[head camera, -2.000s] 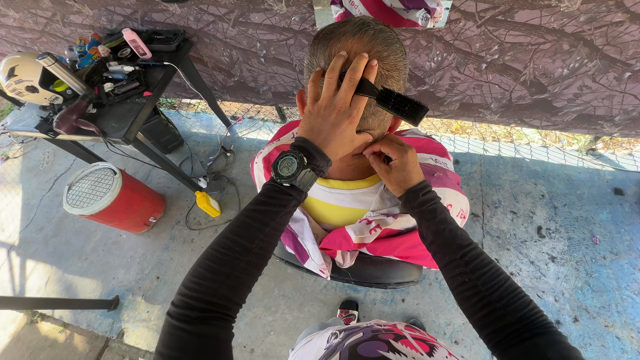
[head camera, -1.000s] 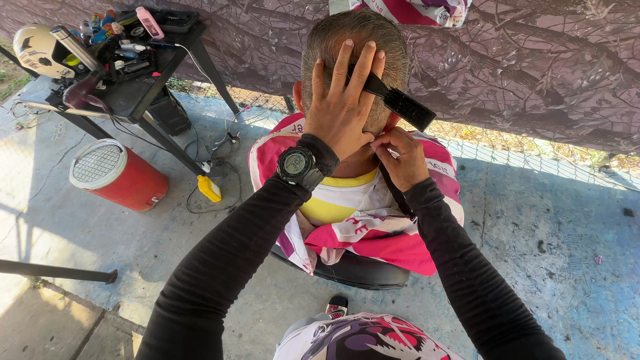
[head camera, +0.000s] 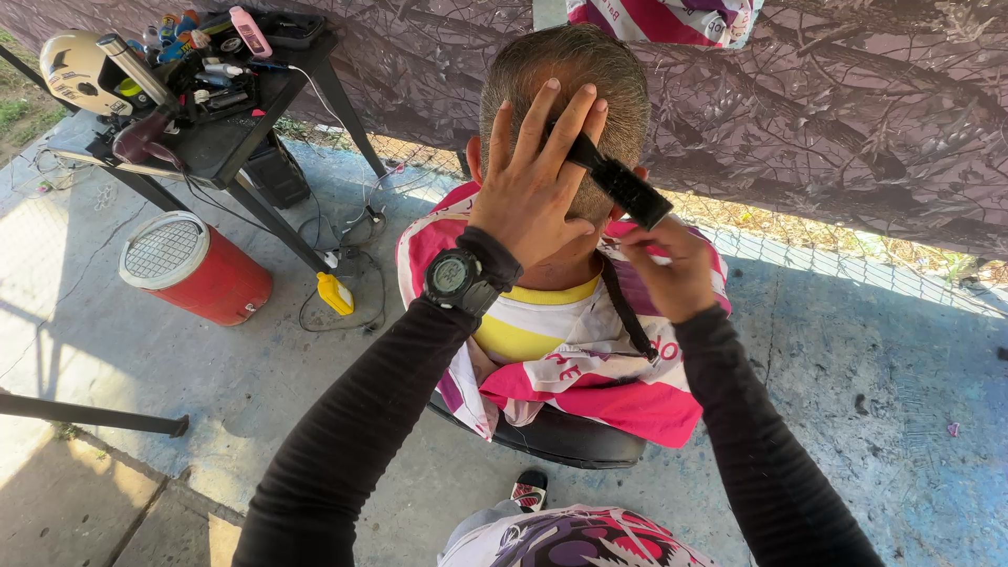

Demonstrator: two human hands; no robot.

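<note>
A person with short hair sits in a black chair [head camera: 551,447], back toward me, in a pink and white barber cape [head camera: 630,402]. My left hand [head camera: 535,181] lies spread on the back of the head [head camera: 563,63], a black brush [head camera: 630,189] held between its fingers with the bristle end pointing right. My right hand [head camera: 669,264] is beside the right of the neck, below the ear, fingers bent; a razor or other small tool in it cannot be made out. A dark strap [head camera: 626,311] hangs from the neck over the cape.
At left, a black table [head camera: 236,150] bears a helmet [head camera: 79,71], a hair dryer [head camera: 146,138], a pink bottle [head camera: 250,31] and grooming items. Below are a red cooler [head camera: 213,276], a yellow bottle [head camera: 335,294] and loose cables [head camera: 378,272]. A patterned sheet [head camera: 827,118] hangs ahead.
My right hand has moved a little outward from the neck, and more of the dark strap shows. My left hand stays on the head with the brush.
</note>
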